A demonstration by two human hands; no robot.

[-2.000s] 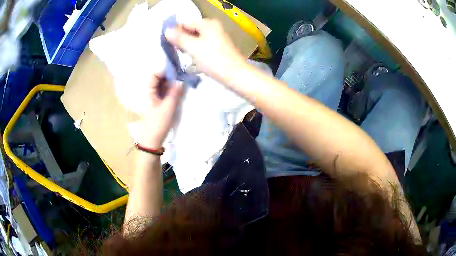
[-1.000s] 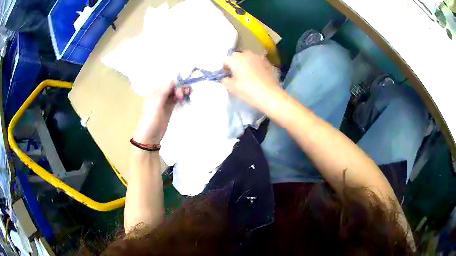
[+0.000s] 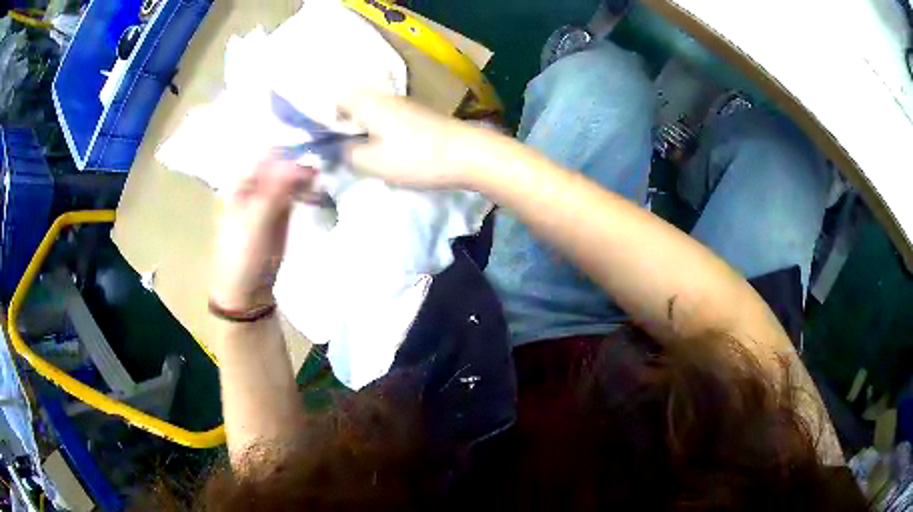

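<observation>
A white garment piece (image 3: 350, 240) lies over the lap and the trolley edge. Above it, both hands are at a small grey-blue strip (image 3: 300, 122), which is blurred. My right hand (image 3: 385, 135) grips the strip from the right. My left hand (image 3: 268, 190), with a dark red band at the wrist, is just below and left of it; its fingers are blurred, but they are closed at the strip's lower edge. A bundle of white pieces (image 3: 320, 50) lies behind the hands on a cardboard sheet (image 3: 165, 215).
A yellow tube frame (image 3: 110, 405) rings the cardboard at left, with more yellow tube (image 3: 430, 45) at the top. A blue bin (image 3: 130, 85) stands at upper left, another (image 3: 25, 190) below it. A white table edge (image 3: 791, 100) curves along the upper right.
The grey-blue strip was stretched level between the hands a second ago; now it is bunched and both hands are further left. The whole view has also shifted a little.
</observation>
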